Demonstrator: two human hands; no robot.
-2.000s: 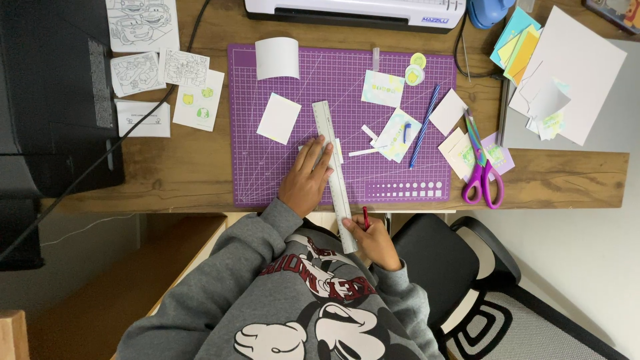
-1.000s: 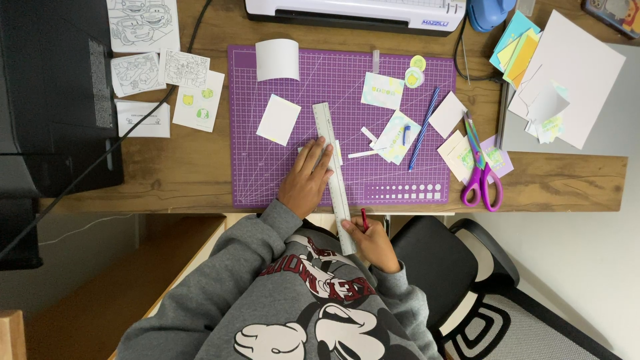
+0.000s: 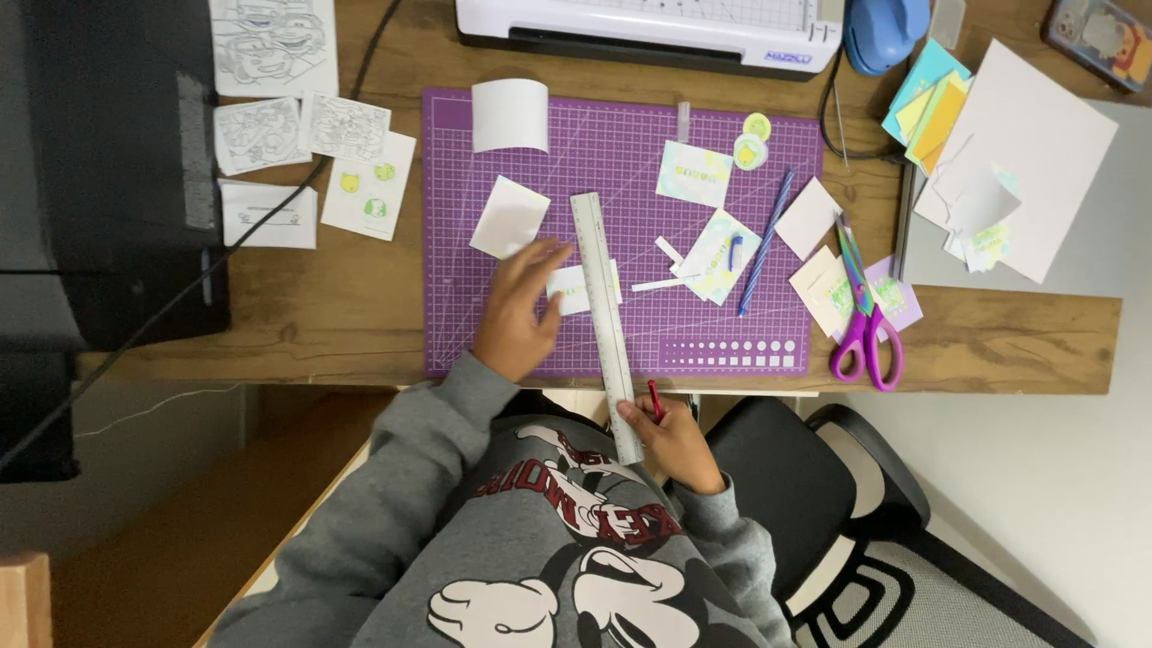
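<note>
My right hand point(image 3: 675, 441) grips the near end of a clear ruler point(image 3: 601, 315) and also holds a thin red tool point(image 3: 654, 401), whose kind I cannot tell. The ruler slants over the purple cutting mat point(image 3: 459, 315) and lies across a small printed card point(image 3: 567, 286). Just left of it, my left hand point(image 3: 522, 310) hovers with fingers apart, its fingertips near that card and holding nothing. A white card point(image 3: 510, 216) rests beyond my left fingers. Farther right on the mat are a printed card point(image 3: 695, 173), another printed card point(image 3: 711, 261) and thin paper strips point(image 3: 658, 284).
Purple-handled scissors point(image 3: 866, 333) lie at the right by loose cards, near a striped blue stick point(image 3: 767, 243). A white paper trimmer or laminator point(image 3: 648, 40) stands at the back. Coloring sheets point(image 3: 274, 45) and a black cable point(image 3: 297, 189) are at the left; a chair point(image 3: 792, 468) is right of me.
My left hand has lifted off the ruler and moved left, its fingers spreading. The printed card under the ruler now shows more. My right hand still holds the ruler's near end.
</note>
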